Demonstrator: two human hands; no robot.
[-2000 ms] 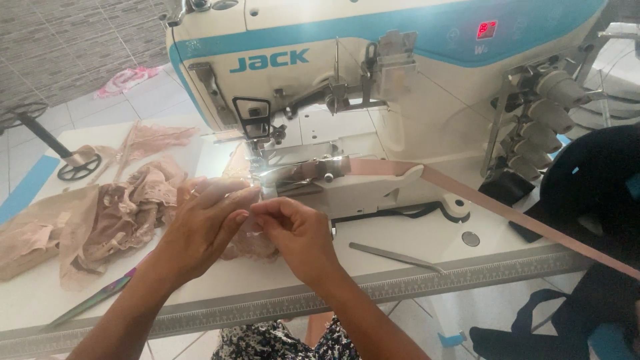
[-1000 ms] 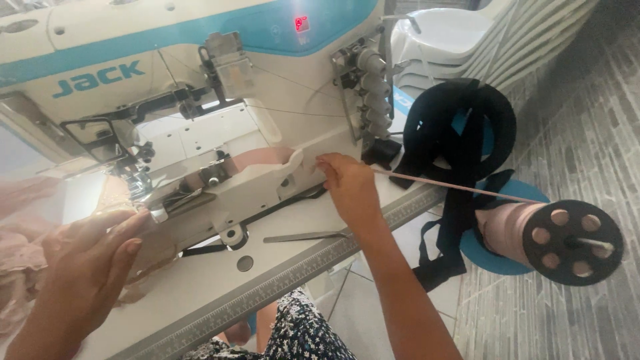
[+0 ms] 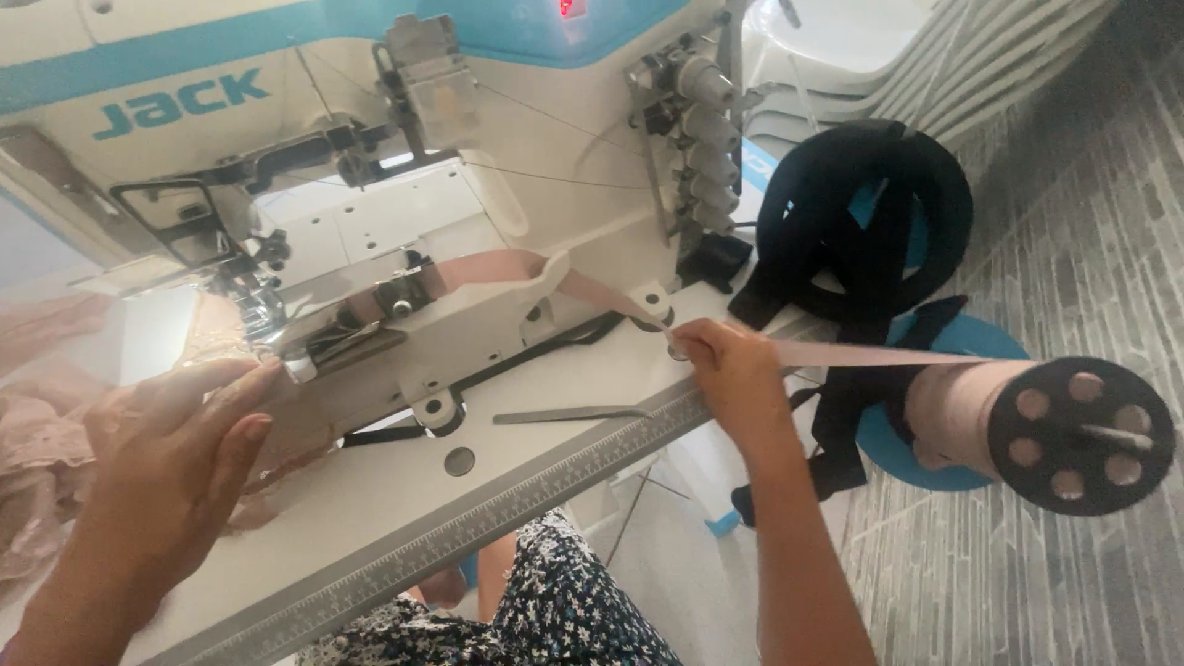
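Observation:
My left hand [image 3: 176, 453] lies over pink lace fabric [image 3: 217, 338] beside the presser foot [image 3: 264, 319] of a Jack industrial sewing machine [image 3: 555, 120]; its grip on the cloth cannot be made out. Out to the right, my right hand [image 3: 735, 370] pinches a pink fabric band [image 3: 860, 354] between thumb and fingers. That band comes from a roll [image 3: 962, 412] on a black-flanged reel and passes through a guide and the metal binder attachment [image 3: 398, 301] toward the needle area. More pink fabric [image 3: 37, 453] lies bunched at the left.
Metal tweezers [image 3: 569, 416] lie near the table's front edge, which carries a printed ruler [image 3: 481, 527]. Behind the reel stands a black strap roll [image 3: 865, 222] with hanging ends. Stacked white plastic chairs [image 3: 832, 55] are at the back right.
My right hand has left the needle area, where it was beside my left hand, and moved right to hold the band. The view has swung to the right.

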